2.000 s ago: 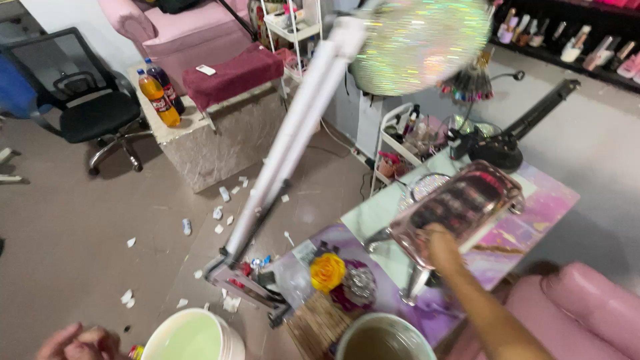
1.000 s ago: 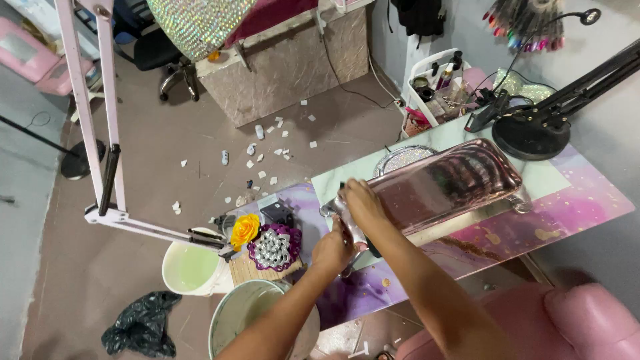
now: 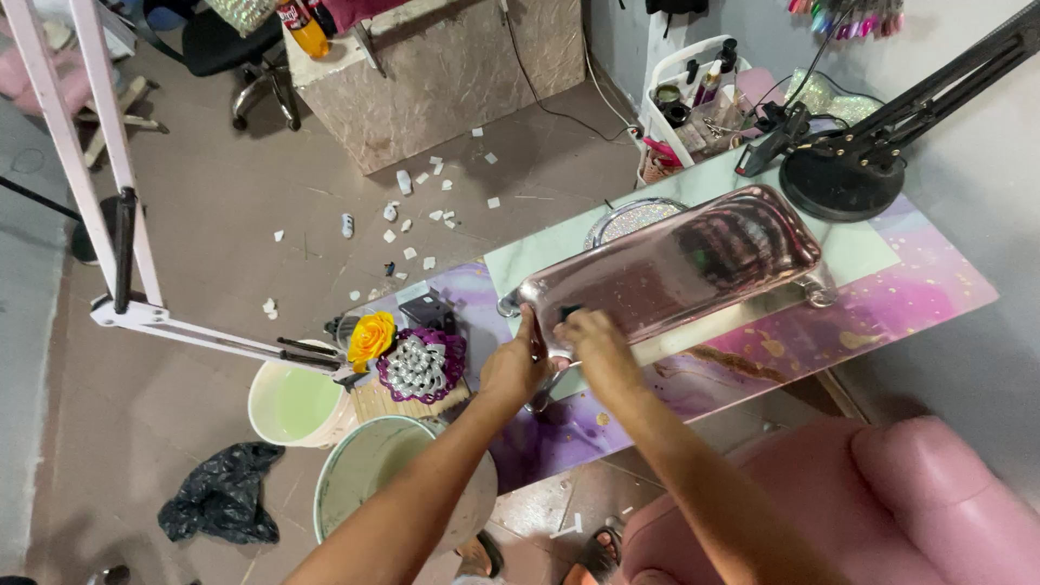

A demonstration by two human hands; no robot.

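Note:
A shiny rose-pink padded hand rest with silver legs stands on the marble-patterned table. My left hand grips its near left end, with fingers at the edge and by the leg. On the pad's top, close to that end, lies my right hand, its fingers curled down; a small dark patch shows at the fingertips, and whether they hold something cannot be told. Behind the pad is a round glittery item. A yellow artificial rose and a purple and silver ornament sit left of my hands.
Two buckets, one with greenish liquid and a larger one, stand by the table's left end. A black lamp base is at the back right. A white lamp arm spans the left. A pink chair is near right. Scraps litter the floor.
My left hand, low at the left two seconds ago, is now on the pad's left end. My right hand has moved from that end's edge onto the pad's top since one second ago. The view has shifted.

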